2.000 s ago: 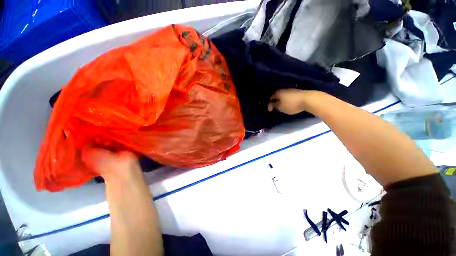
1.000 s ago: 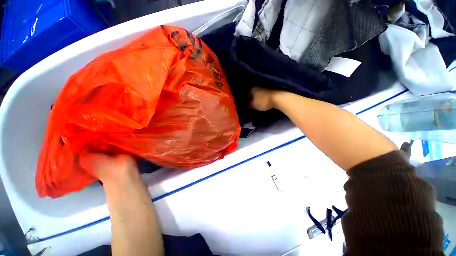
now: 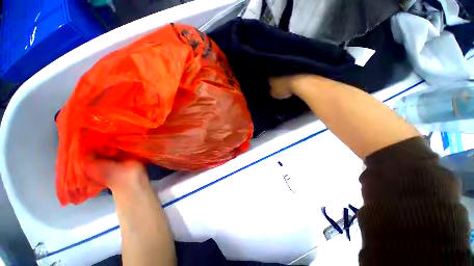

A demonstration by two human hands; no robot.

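Observation:
A bulky, crinkled orange-red plastic bag [image 3: 171, 109] lies in the white trough [image 3: 23, 135]. My left hand [image 3: 117, 171] is at the bag's lower left, its fingers blurred and partly covered by the plastic, closed on it. Navy cloth [image 3: 291, 49] lies to the right of the bag in the trough. My right hand [image 3: 282, 87] reaches into the dark navy cloth under a raised fold. Its fingertips are hidden there, so its grip cannot be told.
A blue crate [image 3: 44, 36] stands at the upper left. Grey and white cloth [image 3: 332, 18] lies at the top. Short black strips [image 3: 347, 221] lie on the white table [image 3: 249, 208]. A clear plastic item [image 3: 442, 106] is at the right. Navy cloth [image 3: 202, 253] shows at the bottom edge.
My right hand has moved left and slightly up in the navy cloth, drawing back a little to the right lately. The bag's lower left end has shifted right with my left hand still at it.

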